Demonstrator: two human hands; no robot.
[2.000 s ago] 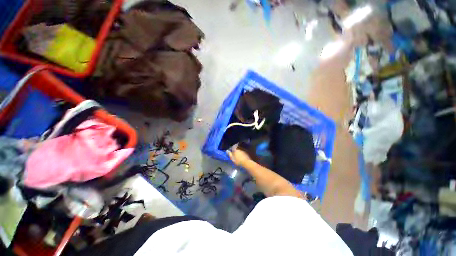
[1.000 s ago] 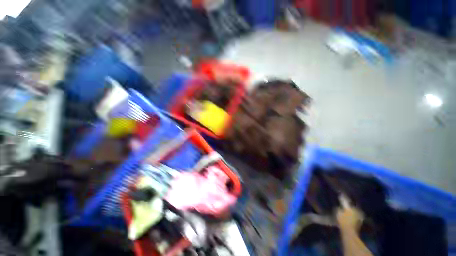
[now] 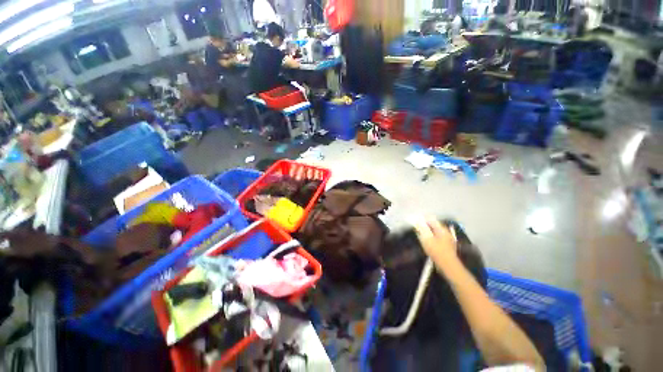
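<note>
My right hand (image 3: 439, 243) reaches up from the lower right and holds the top of a large dark brown or black cloth bundle (image 3: 407, 272). A pale tying strip (image 3: 418, 298) hangs down the bundle. The bundle is raised above the near blue crate (image 3: 538, 290) and hides part of it. Dark cloth also lies inside that crate. The fingertips are blurred against the bundle. My left hand is not in view.
Brown cloth (image 3: 349, 225) is heaped on the floor left of the bundle. Red baskets (image 3: 317, 269) with pink and yellow cloth and a large blue crate (image 3: 163, 269) stand further left. Two people (image 3: 267, 62) are at tables behind. Scraps (image 3: 443, 161) lie on the floor.
My right hand has come up from inside the blue crate, with the dark bundle lifted in it. The view has swung up from the floor to the room.
</note>
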